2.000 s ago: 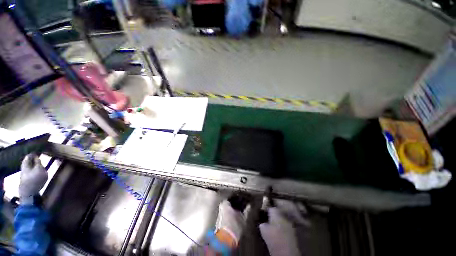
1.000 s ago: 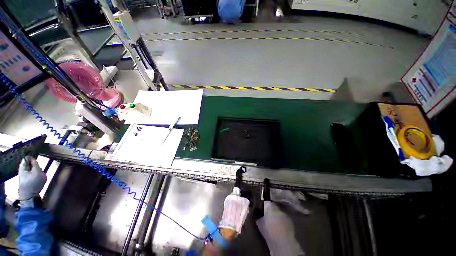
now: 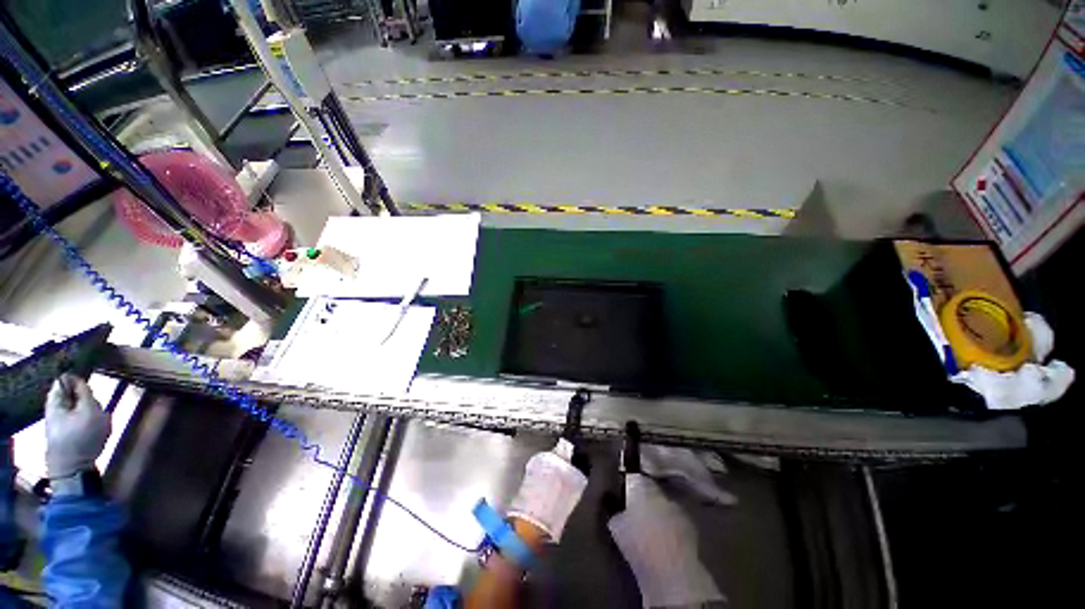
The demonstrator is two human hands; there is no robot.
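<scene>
My left hand (image 3: 551, 490), in a white glove with a light blue wrist band, is over the conveyor at lower centre. A narrow black shape (image 3: 577, 416) at its fingertips reaches the near rail. My right hand (image 3: 660, 541), also white-gloved, is just right of it, cut off by the bottom edge. A similar black shape (image 3: 632, 449) is at its fingertips, and pale fingers spread to the right. Whether these shapes are finger covers or held parts is unclear. The surface under my hands is dark and hard to read.
A black shallow tray (image 3: 583, 333) lies on the green mat (image 3: 732, 321), beside small metal parts (image 3: 453, 331) and papers (image 3: 345, 345). Yellow tape (image 3: 985, 330) sits on a box at right. Another person's gloved hand (image 3: 77, 434) holds a board at left. A coiled blue cord (image 3: 179, 341) crosses the left side.
The view has steadied and sharpened. My left glove has shifted slightly left, with its wrist more slanted. Both hands' black tips now point up at the rail. The other person's hand has barely moved.
</scene>
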